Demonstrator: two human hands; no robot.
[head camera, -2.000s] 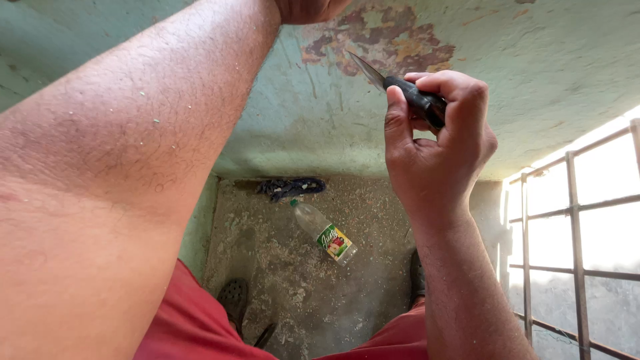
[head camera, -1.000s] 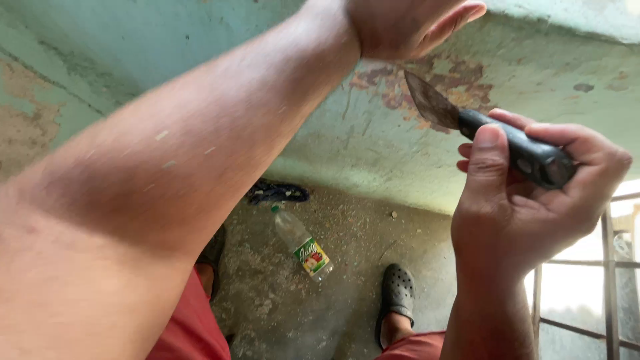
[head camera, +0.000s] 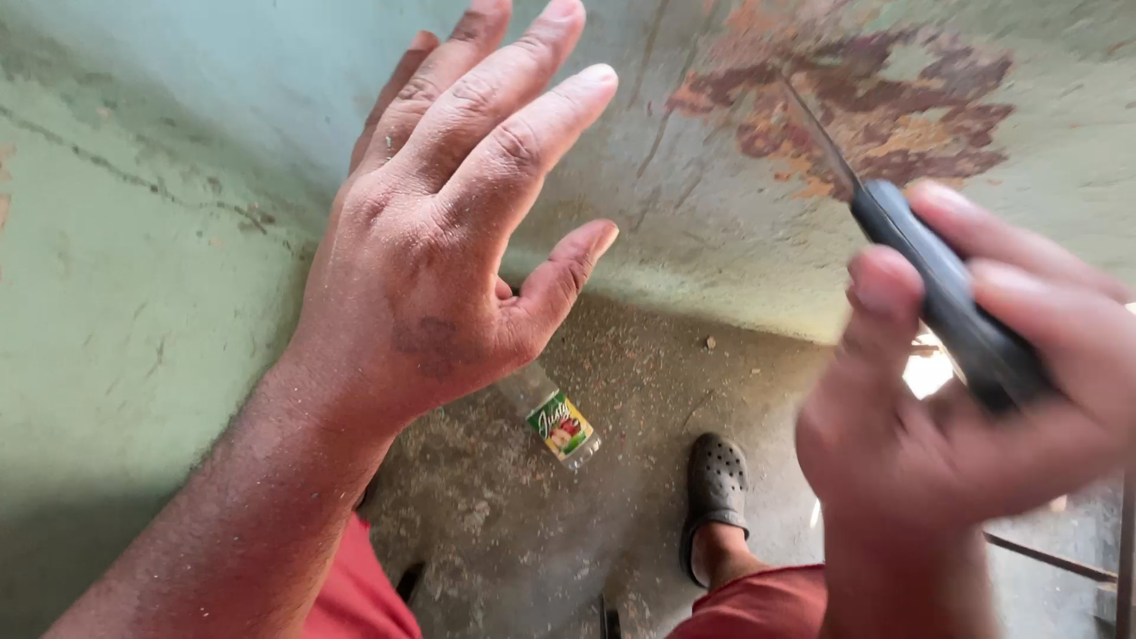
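Note:
My right hand (head camera: 967, 382) grips the black handle of a putty knife (head camera: 950, 293), its thin metal blade seen nearly edge-on. The blade tip lies over a reddish-brown patch of peeled paint (head camera: 950, 142) on the pale green wall (head camera: 728, 240); whether it touches the wall I cannot tell. My left hand (head camera: 444, 231) is raised at the left of centre, back of the hand to the camera, fingers spread and holding nothing. Small pale flecks dot its skin and forearm.
A clear plastic bottle (head camera: 559, 422) with a green and yellow label lies on the debris-strewn concrete floor (head camera: 639, 382). A foot in a grey clog (head camera: 717, 479) stands right of it. At the left is another green wall (head camera: 115, 293) with a crack; metal bars (head camera: 1052, 557) show at lower right.
My left hand, partly cut off at the top before, has come down into full view with its fingers spread. The knife stays in my right hand, its blade turned more edge-on than one second ago.

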